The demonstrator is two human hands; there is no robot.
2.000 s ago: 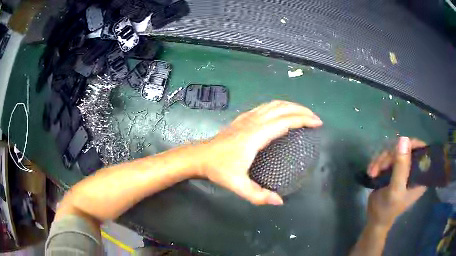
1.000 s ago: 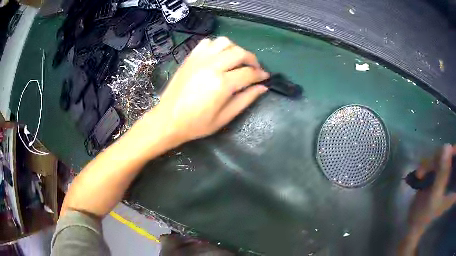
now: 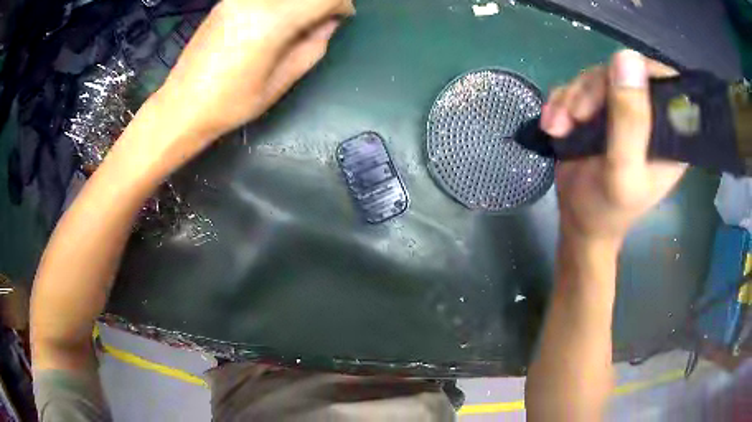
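Note:
A black plastic housing (image 3: 373, 177) lies alone on the green mat, ribbed face up and slightly tilted in the view. The round perforated screw tray (image 3: 486, 140) lies to its right. My right hand (image 3: 614, 140) grips the electric screwdriver (image 3: 684, 119); its dark nose points left over the right part of the tray. The bit tip is too small to tell. My left hand (image 3: 272, 49) is at the top left, above the mat, fingers bent and partly cut off by the top edge. Whether it holds anything is hidden.
Metal pieces (image 3: 99, 115) lie in a tangled heap on the left, partly behind my left forearm. Dark housings (image 3: 41, 107) are piled at the far left. A blue box (image 3: 726, 284) stands at the right edge. The mat's near edge runs along my lap.
The housing now lies free on the mat beside the tray. My left hand has moved up and away from the middle. My right hand has brought the screwdriver over the tray.

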